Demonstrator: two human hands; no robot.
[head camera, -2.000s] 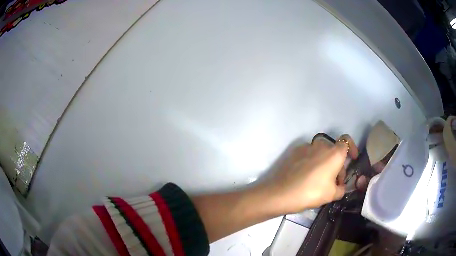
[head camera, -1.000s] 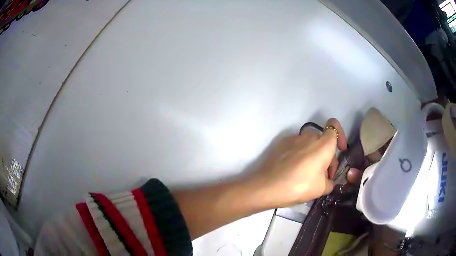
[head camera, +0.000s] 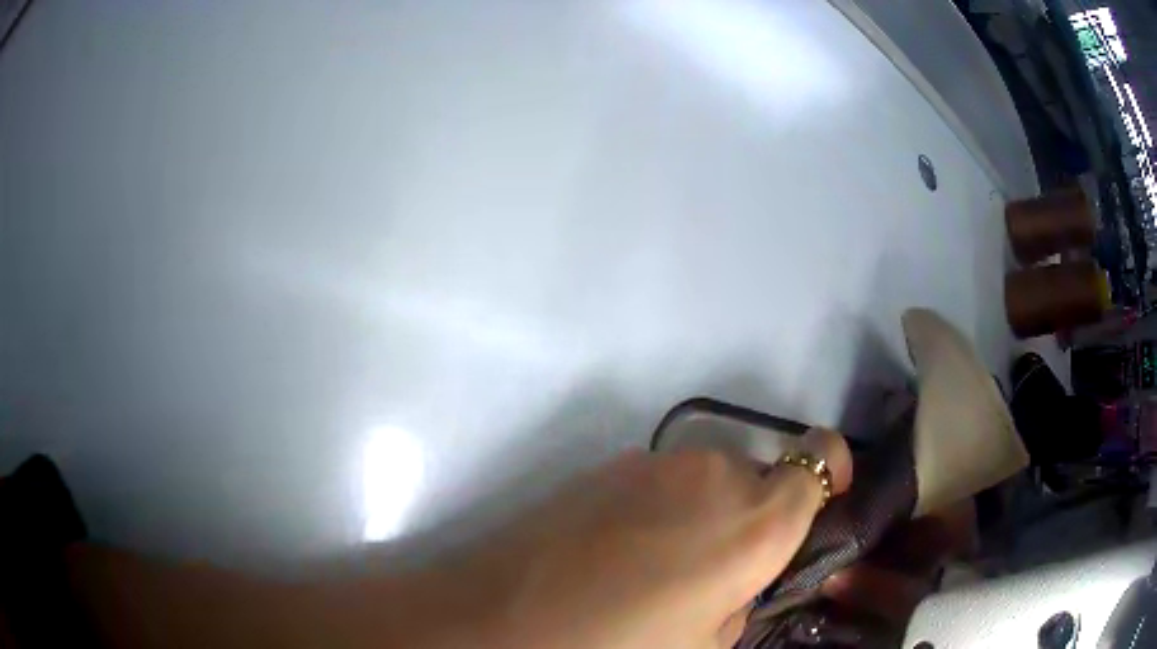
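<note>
My left hand (head camera: 711, 520), with a gold ring, reaches in from the lower left. Its fingers are closed on the edge of dark brown cloth (head camera: 867, 507). A beige panel (head camera: 958, 412) sticks up beside the brown cloth. A thin object with a dark rounded rim (head camera: 730, 406) lies under or against my left hand; I cannot tell what it is. Part of my right hand (head camera: 875, 590) shows blurred and dim at the cloth, between my left hand and the machine; most of it is hidden, so its hold is unclear.
The white machine head (head camera: 1040, 615) is cut off at the lower right. The white table (head camera: 444, 228) fills most of the view, with a round metal fitting (head camera: 928, 173) near its far edge. Two brown thread cones (head camera: 1053, 302) stand at the right, before a dark cluttered background.
The view has moved closer and turned, so the hand looks larger and lower. The thread cones have come into view; the machine lamp and olive-yellow patch have left it. My left hand still holds the brown cloth.
</note>
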